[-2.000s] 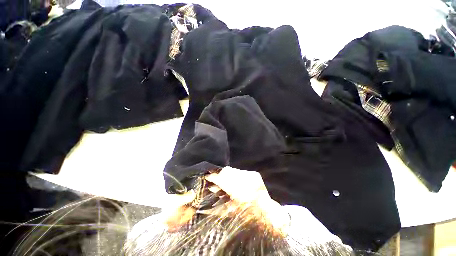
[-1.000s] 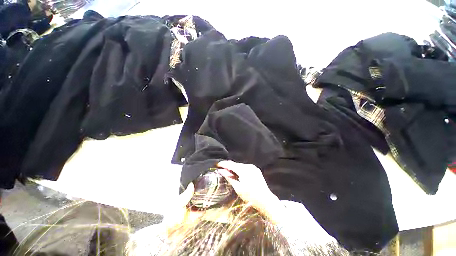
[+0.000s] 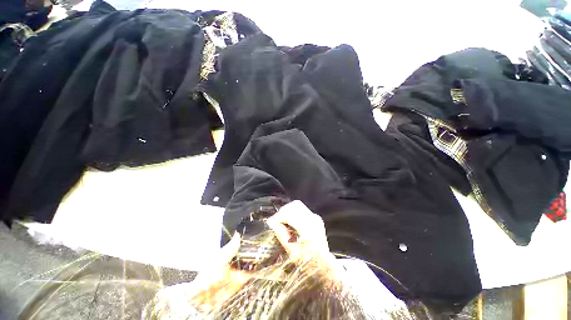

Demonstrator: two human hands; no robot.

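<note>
A black jacket (image 3: 375,206) lies over the white table and hangs past its near edge. Its sleeve end (image 3: 257,181) points toward me, with plaid lining (image 3: 255,251) showing at the opening. My right hand (image 3: 303,231) pinches the cuff edge from the right, fingers bent. My left hand (image 3: 226,262) is at the left side of the opening, overexposed and partly behind hair strands; its fingertips touch the cuff. Hair covers the lower parts of both hands. No needle or thread can be made out.
The white table (image 3: 138,200) curves along its near edge. Another black garment (image 3: 125,94) lies at left, and a black jacket with plaid lining (image 3: 501,125) at right. A red checked item (image 3: 556,207) is at the right edge. Grey floor (image 3: 94,275) shows at lower left.
The cuff opening, turned up wide with its plaid showing a second ago, now looks narrower and more folded. My right fingers have bent in over its edge. The view has shifted slightly.
</note>
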